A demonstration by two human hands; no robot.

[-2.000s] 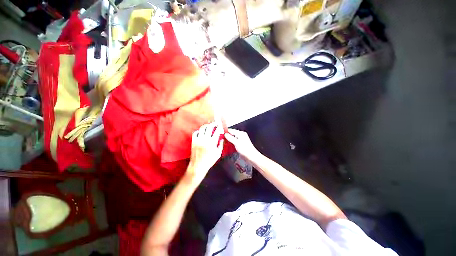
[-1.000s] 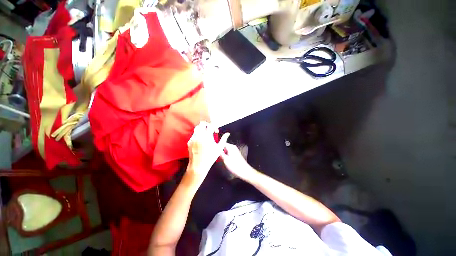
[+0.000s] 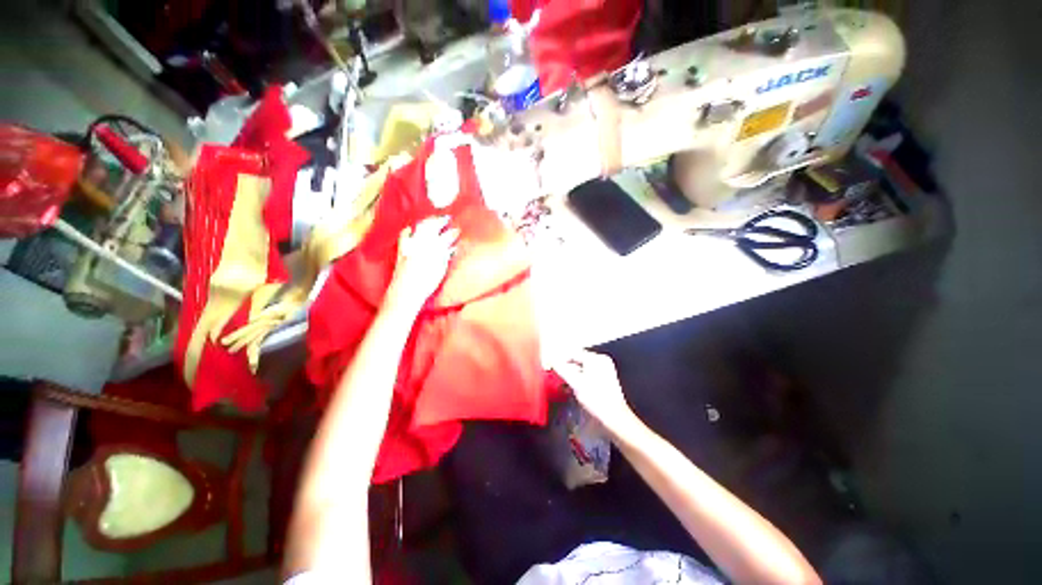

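Observation:
A bright red cloth piece [image 3: 486, 360] lies over the front left edge of the white table and hangs down toward the lap, with folds and a pale patch near its top. My left hand [image 3: 425, 265] lies on the upper part of the cloth, fingers spread a little. My right hand [image 3: 591, 383] is at the cloth's lower right corner by the table edge, fingertips closed together at it; bright glare hides the exact grip. The cream sewing machine [image 3: 731, 109] marked JACK stands behind.
A black phone [image 3: 615, 215] and black-handled scissors [image 3: 780, 240] lie on the table [image 3: 686, 280]. Red and yellow-gold strips [image 3: 234, 274] hang at the left. A wooden chair [image 3: 143, 497] stands low left. Oddments [image 3: 851, 194] clutter the right end. A blue and white bottle [image 3: 517, 82] stands behind.
My left hand has moved from beside my right hand up onto the upper cloth. My right hand stays by the cloth's corner. The view has shifted, showing more of the machine.

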